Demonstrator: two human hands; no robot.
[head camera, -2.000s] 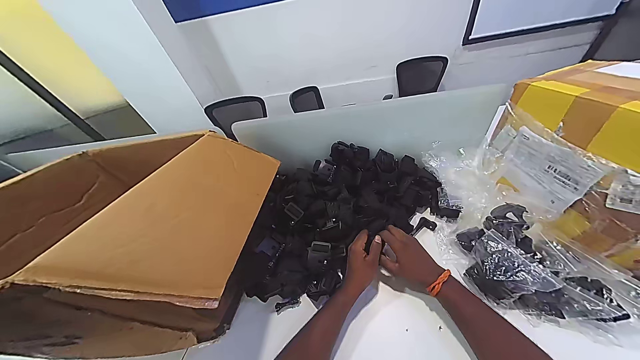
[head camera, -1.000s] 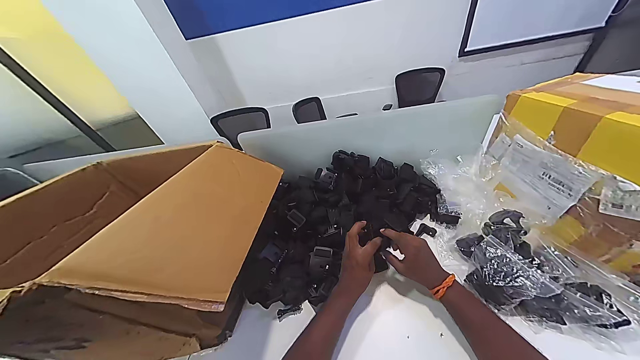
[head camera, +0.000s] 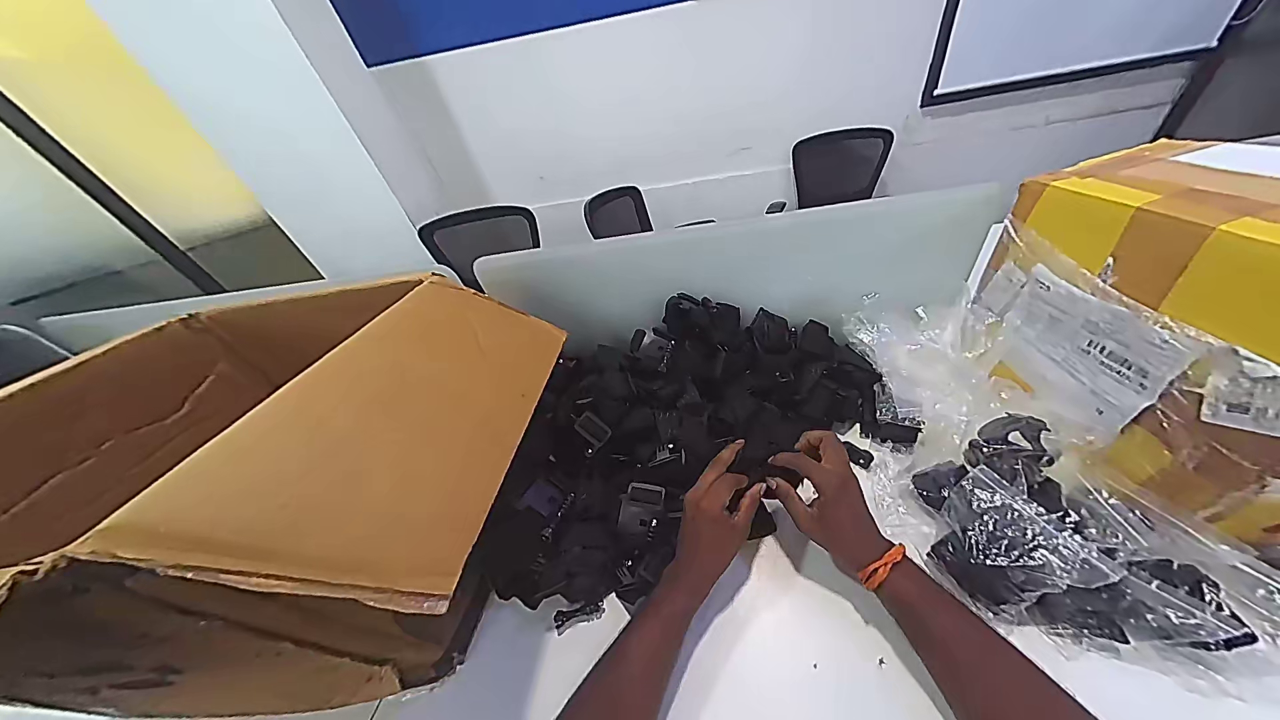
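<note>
A heap of black straps with plastic mounts and buckles (head camera: 640, 400) lies on the white table. At its front right edge, my left hand (head camera: 715, 510) and my right hand (head camera: 825, 490) meet with their fingertips nearly touching. Between the fingers is a black strap piece (head camera: 752, 492), pinched by both hands; its shape merges with the dark heap behind. An orange thread is tied around my right wrist. Right of my hands lie clear plastic bags (head camera: 1030, 550) with black straps inside.
An open cardboard box (head camera: 330, 450) stands at the left against the heap. A taped cardboard box (head camera: 1150, 220) with yellow bands stands at the right, crumpled plastic wrap (head camera: 930, 370) before it. A frosted partition (head camera: 800, 260) runs behind, with office chairs (head camera: 843, 168) beyond.
My hands have stayed at the heap's front edge, and their fingers have shifted around the dark piece. The view has tilted slightly.
</note>
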